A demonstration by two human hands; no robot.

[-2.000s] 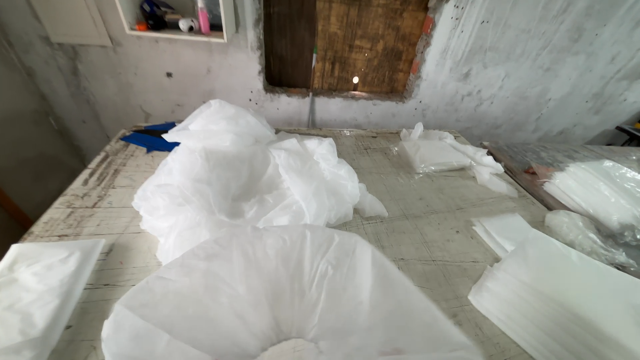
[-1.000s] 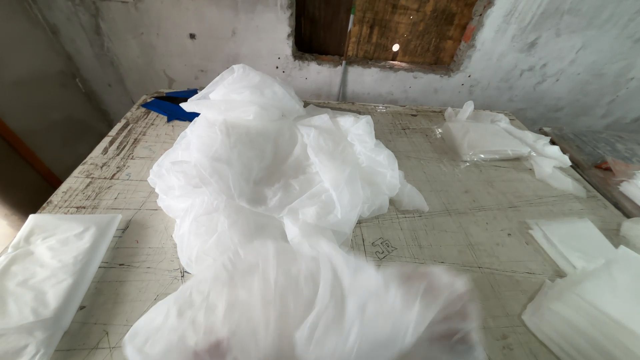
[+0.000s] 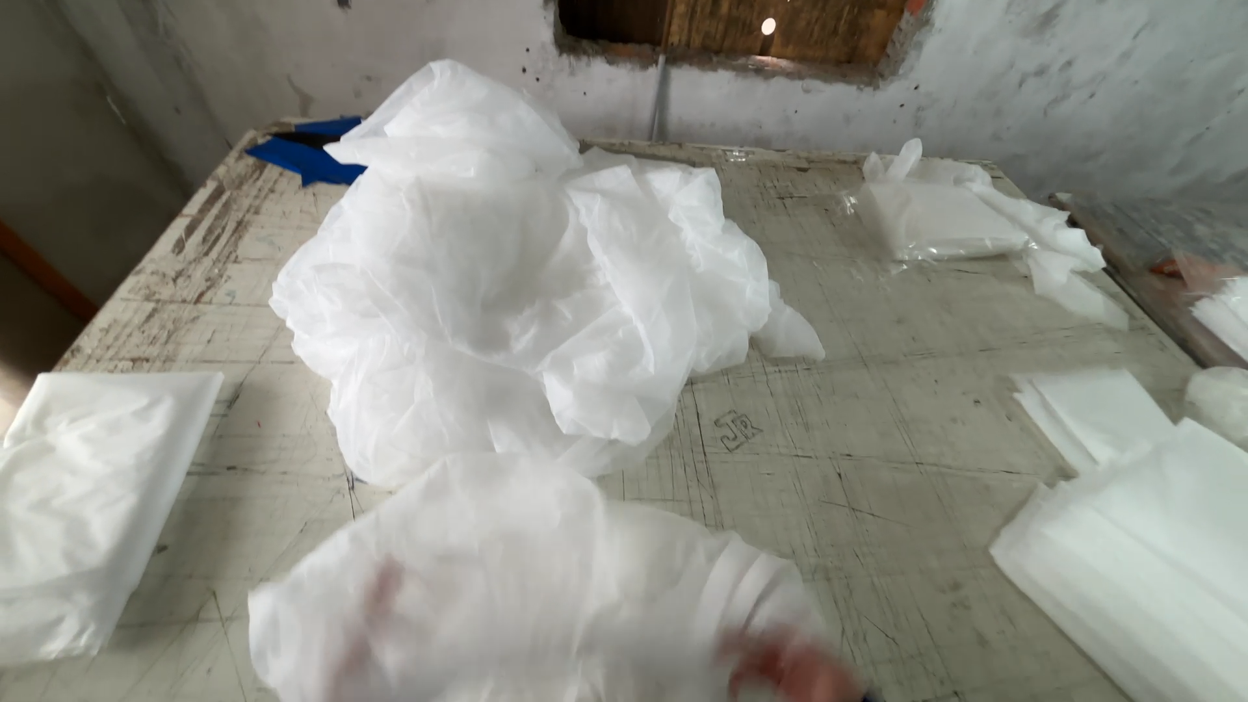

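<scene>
A thin white translucent sheet [image 3: 507, 565] lies gathered in folds at the near edge of the view. My right hand [image 3: 790, 668], blurred, is at its lower right side with the sheet bunched against the fingers. Through the material at the left shows my left hand [image 3: 375, 614], mostly covered, so its grip is hidden. Just beyond the sheet sits a large crumpled heap of similar white material [image 3: 507, 273], which the sheet's far edge meets or overlaps.
Folded white sheets lie at the left [image 3: 88, 507] and right [image 3: 1150, 556] of the worn table [image 3: 780, 487]. A clear plastic packet [image 3: 946, 219] is at the back right, blue material [image 3: 307, 156] at the back left. A wall with a boarded opening stands behind.
The near sheet was spread in a wide fan two seconds ago, and is now narrower and gathered in folds. My right hand has come into plainer sight. The view has shifted.
</scene>
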